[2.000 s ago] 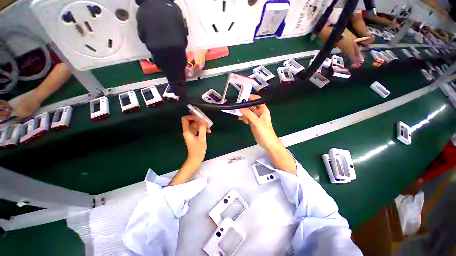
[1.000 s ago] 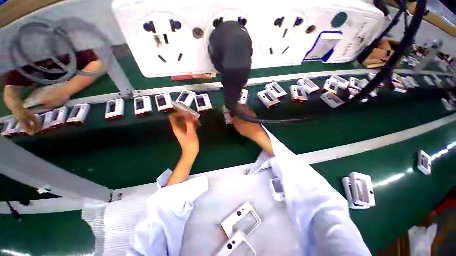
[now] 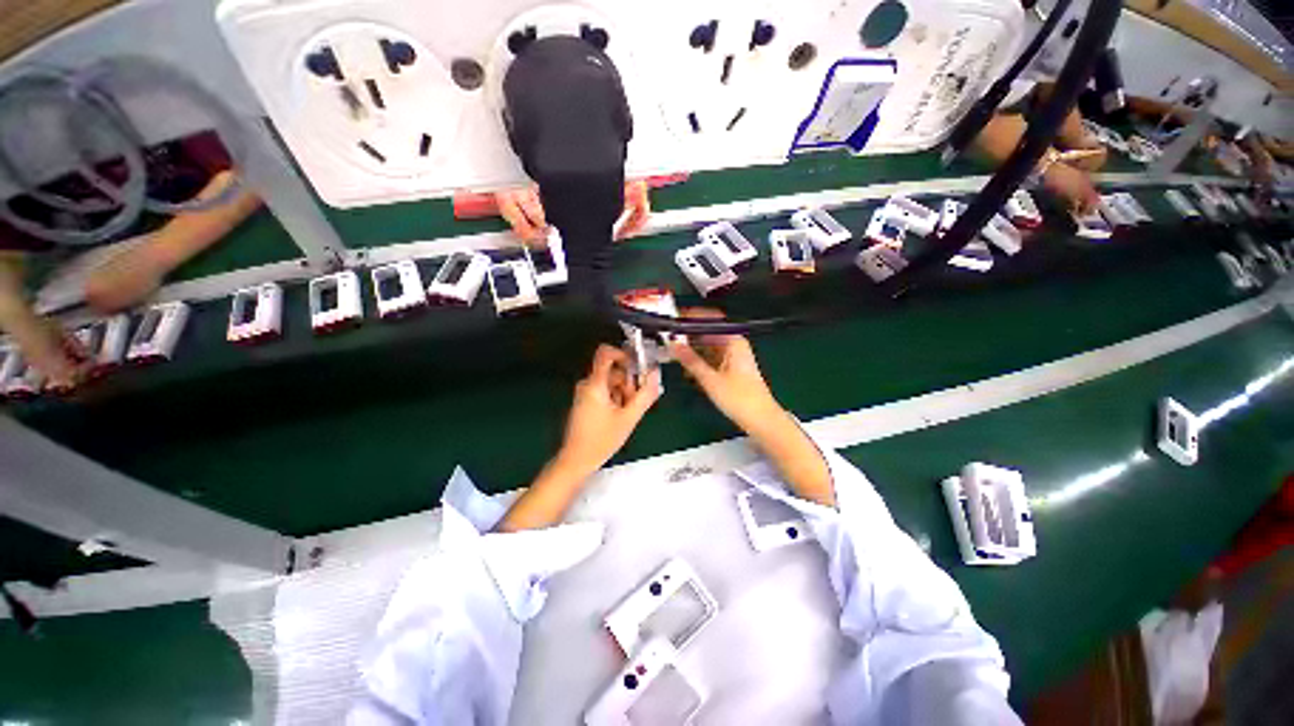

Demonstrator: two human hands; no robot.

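My left hand (image 3: 609, 404) and my right hand (image 3: 727, 377) meet over the dark green belt, just below the black plug. My right hand holds a white device unit (image 3: 649, 305) with a red edge, partly hidden by the black cable. My left hand pinches a small thin pale part (image 3: 642, 355) against or beside the unit; whether they touch is unclear. White front shells (image 3: 661, 606) lie on the white sheet (image 3: 568, 637) between my forearms, one partly under my right sleeve.
A white socket strip (image 3: 467, 124) with a black plug (image 3: 565, 114) hangs close in front. Rows of device units (image 3: 335, 299) lie along the belt's far side. Stacked shells (image 3: 992, 514) and a single one (image 3: 1176, 430) sit at right. Other people's hands (image 3: 528, 213) reach in opposite.
My left hand has moved right and my right hand has come out from behind the plug, so they now meet. The view has shifted. Hands opposite now show near the plug.
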